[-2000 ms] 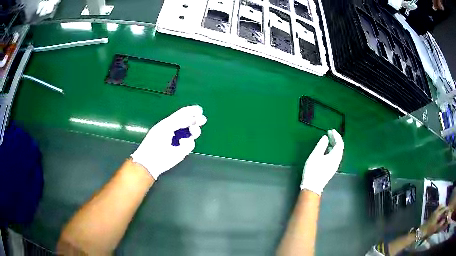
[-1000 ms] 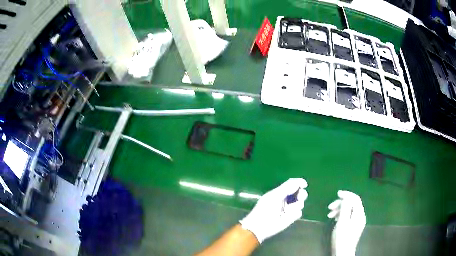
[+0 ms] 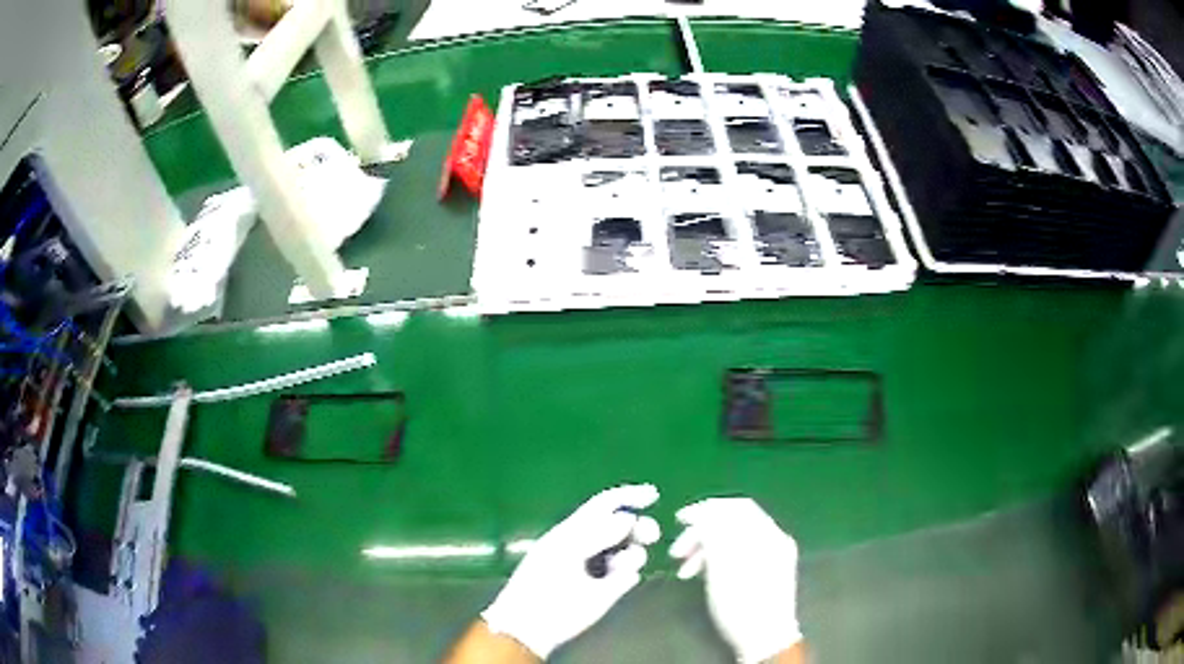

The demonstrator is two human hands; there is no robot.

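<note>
My left hand [image 3: 567, 571], in a white glove, is at the lower middle, its fingers curled around a small dark part [image 3: 608, 558]. My right hand [image 3: 745, 571], also white-gloved, is just to its right with fingers bent towards it; I see nothing held in it. One black phone middle frame [image 3: 335, 428] lies on the green belt at the left. Another middle frame [image 3: 802, 406] lies on the belt above and right of my right hand. Neither hand touches a frame.
A white blister tray [image 3: 506, 266] holding dark frames stands beyond the belt, with a red sign [image 3: 469, 149] at its left. A black tray stack [image 3: 1026, 143] is at the right. Pale guide rails [image 3: 247, 385] and a blue bundle [image 3: 201, 623] are left; dark fixtures [image 3: 1143, 532] are right.
The view has swung right from a second ago. The two gloved hands have come closer together in front of the belt. The left glove still holds the small dark part.
</note>
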